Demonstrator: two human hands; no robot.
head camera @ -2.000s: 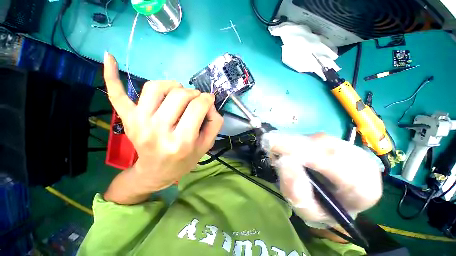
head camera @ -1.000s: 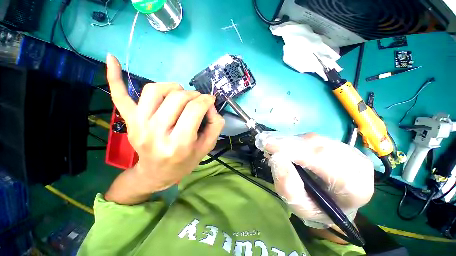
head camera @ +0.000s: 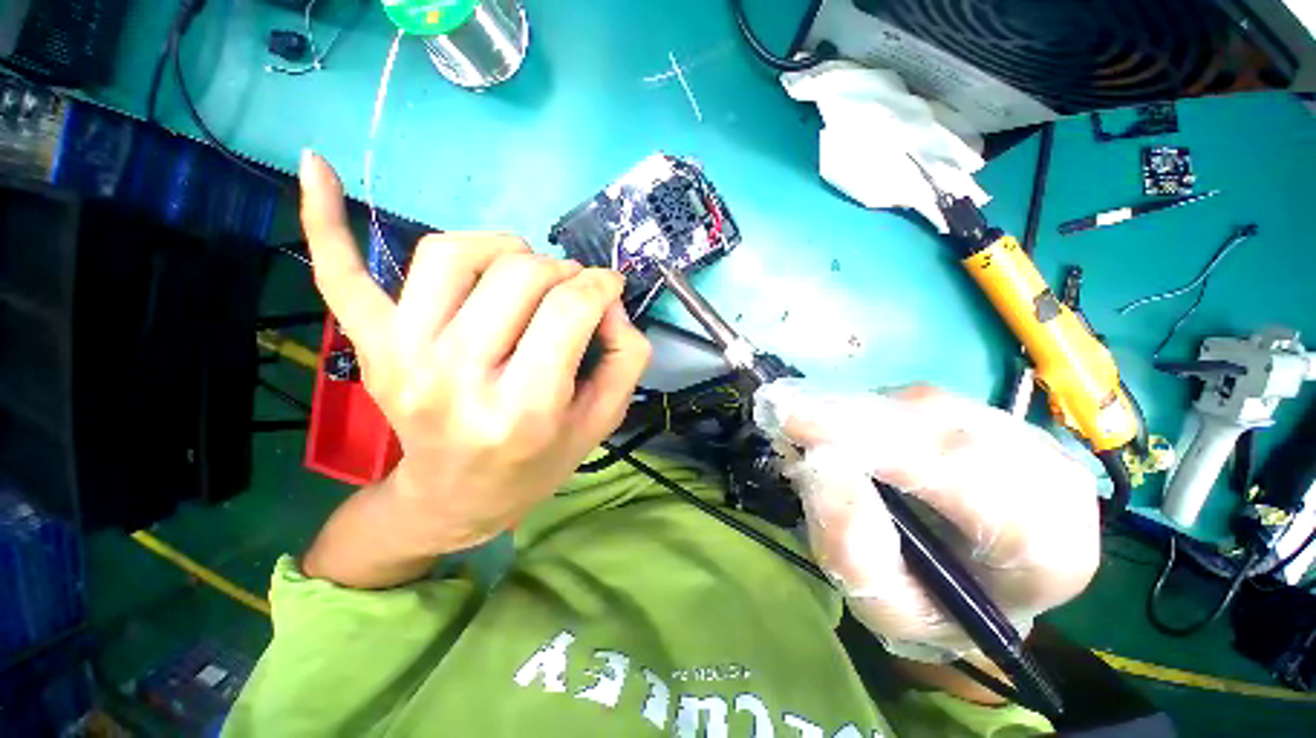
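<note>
The device unit [head camera: 667, 216] lies with its open side up at the bench's near edge, showing a circuit board and red wires. My bare left hand [head camera: 484, 353] pinches a thin lead wire [head camera: 619, 245] at the unit's near left corner; the fingertips partly hide it. My gloved right hand [head camera: 938, 505] holds the soldering iron [head camera: 945, 577] like a pen. The iron's metal shaft points up and left, with its tip at the board beside the wire. Whether the tip touches cannot be told.
A solder spool [head camera: 476, 41] stands at the back. The fume extractor [head camera: 1010, 58], a white cloth [head camera: 880, 137], an orange electric screwdriver [head camera: 1054, 339] and a white-grey glue gun [head camera: 1227, 411] are to the right. A red parts tray [head camera: 347, 433] is left; black cables cross my lap.
My right hand and the iron have shifted slightly right and down from one second ago, and the tip has moved right on the board. My left hand is almost unmoved.
</note>
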